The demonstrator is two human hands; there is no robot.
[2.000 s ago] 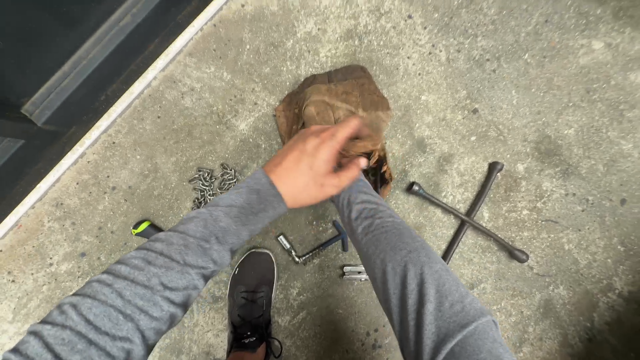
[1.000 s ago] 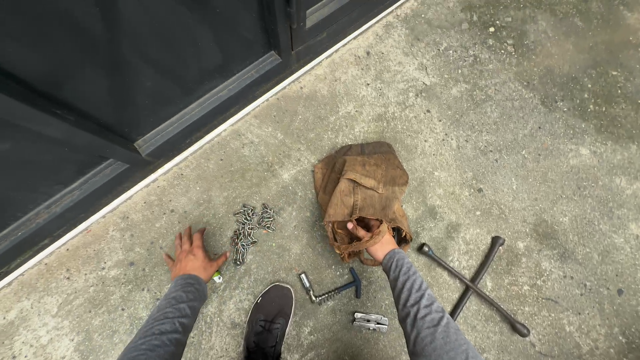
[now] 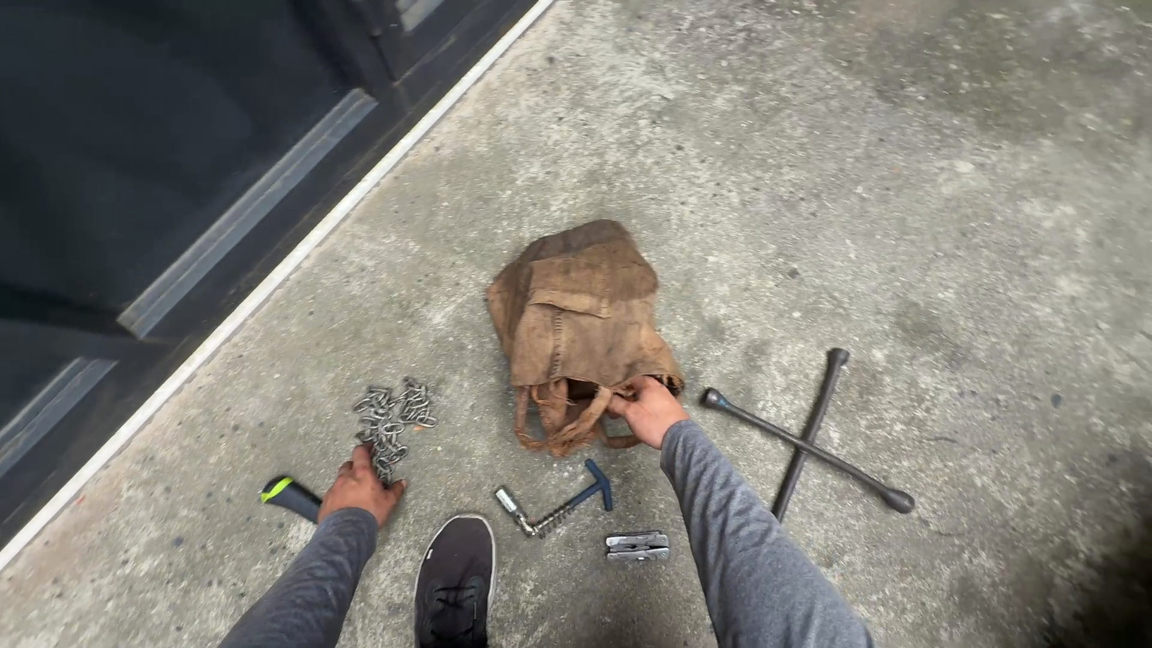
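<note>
A worn brown cloth bag (image 3: 585, 306) lies on the concrete floor, its mouth and frayed handles facing me. My right hand (image 3: 650, 411) grips the right side of the bag's mouth, with some fingertips hidden by the fabric. On the left, my left hand (image 3: 363, 489) rests at the lower end of a heaped metal chain (image 3: 385, 421); whether its fingers have closed on any links cannot be told. Beside that hand, partly hidden by it, is a dark handle with a lime-green band (image 3: 290, 495).
A T-handle spark plug wrench (image 3: 571, 508) and a folded multi-tool (image 3: 637, 545) lie below the bag. To the right is a four-way lug wrench (image 3: 805, 443). My shoe (image 3: 456, 580) stands at the bottom; a dark panelled door (image 3: 180, 180) borders the upper left.
My left hand has moved from beside the green-banded handle to the chain's lower end. My right hand stays at the bag's mouth. Two seconds ago, my left hand was over the bag.
</note>
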